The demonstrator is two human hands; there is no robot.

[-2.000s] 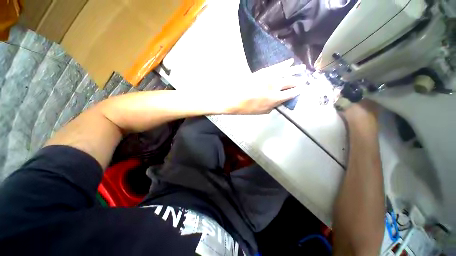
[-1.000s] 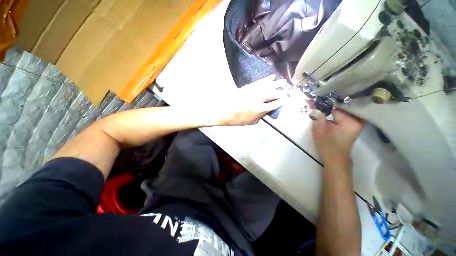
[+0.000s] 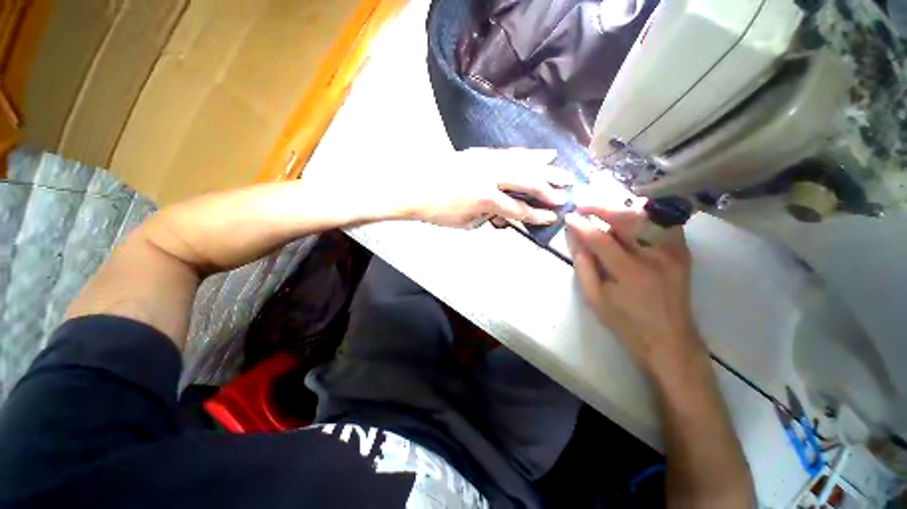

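Note:
A dark brown, shiny, wrinkled garment [image 3: 542, 60] with a matte grey-blue fabric edge [image 3: 477, 114] lies on the white table, left of the sewing machine head [image 3: 696, 80]. The fabric runs to the needle area, which is washed out by the lamp. My left hand [image 3: 497, 189] lies on the fabric, fingers bent, with a dark corner of cloth at the fingertips. My right hand [image 3: 636, 263] is beside the presser foot, its fingertips at the same cloth edge. Glare hides whether either hand pinches the cloth.
Cardboard with orange tape [image 3: 338, 75] lies at the upper left. Blue-handled scissors [image 3: 804, 442] and a small tray [image 3: 845, 477] are at the lower right. A red container [image 3: 257, 398] is beside my lap. Quilted silvery padding [image 3: 60, 239] is at the left.
My right hand has moved from beside the machine head to the cloth edge near my left fingertips. My left hand stays on the fabric. The camera view has shifted slightly.

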